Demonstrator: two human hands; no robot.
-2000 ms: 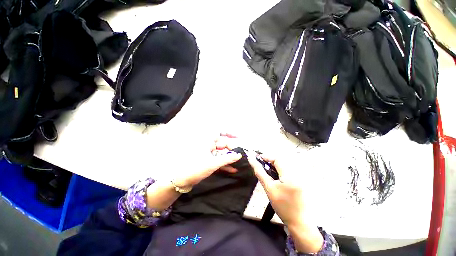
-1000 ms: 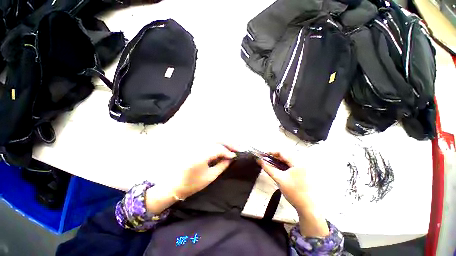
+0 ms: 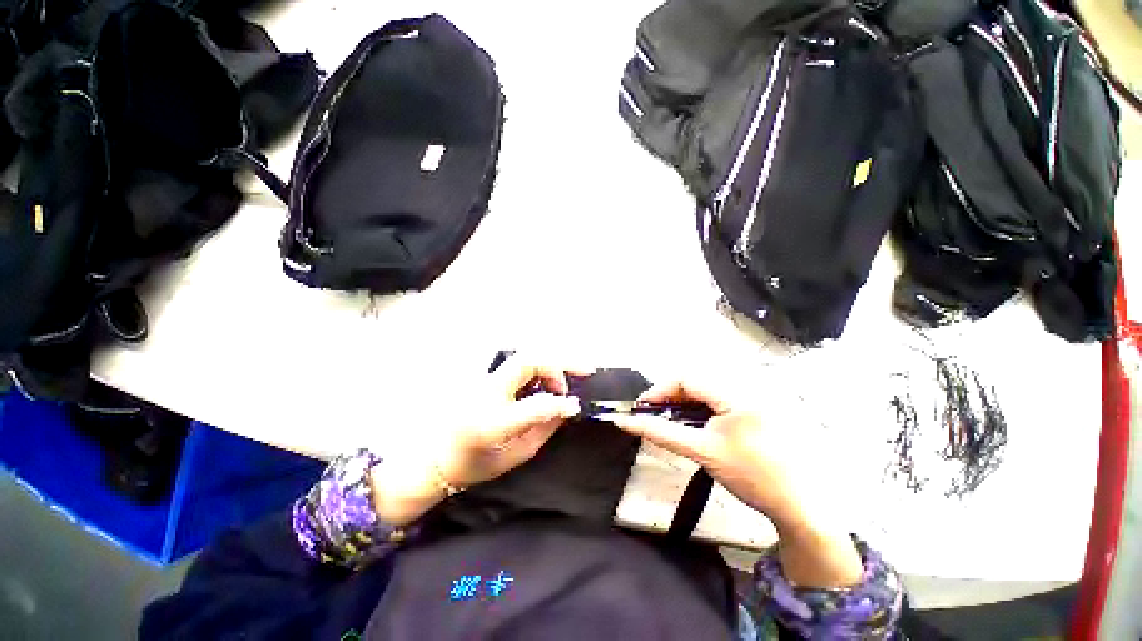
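Observation:
A black fabric pouch piece (image 3: 570, 470) lies over my lap at the table's near edge, its top edge raised between my hands. My left hand (image 3: 495, 441) pinches that edge between thumb and fingers. My right hand (image 3: 733, 445) holds dark thread snips (image 3: 670, 411); their metal tips point left at the fabric, close to my left fingertips. Most of the snips' handle is hidden in my right hand. Whether the blades touch a thread is too small to tell.
A single black pouch (image 3: 407, 175) lies at the back left, beside a loose black heap (image 3: 138, 163). Stacked pouches (image 3: 827, 188) lie at the right, above thread clippings (image 3: 958, 426). A blue bin (image 3: 188, 488) stands below left. The table has a red edge (image 3: 1108, 463).
The fabric edge has been turned, and part of it now shows above my left hand. Both hands have shifted slightly, with the snips now lying level across the edge. The view has shifted a little.

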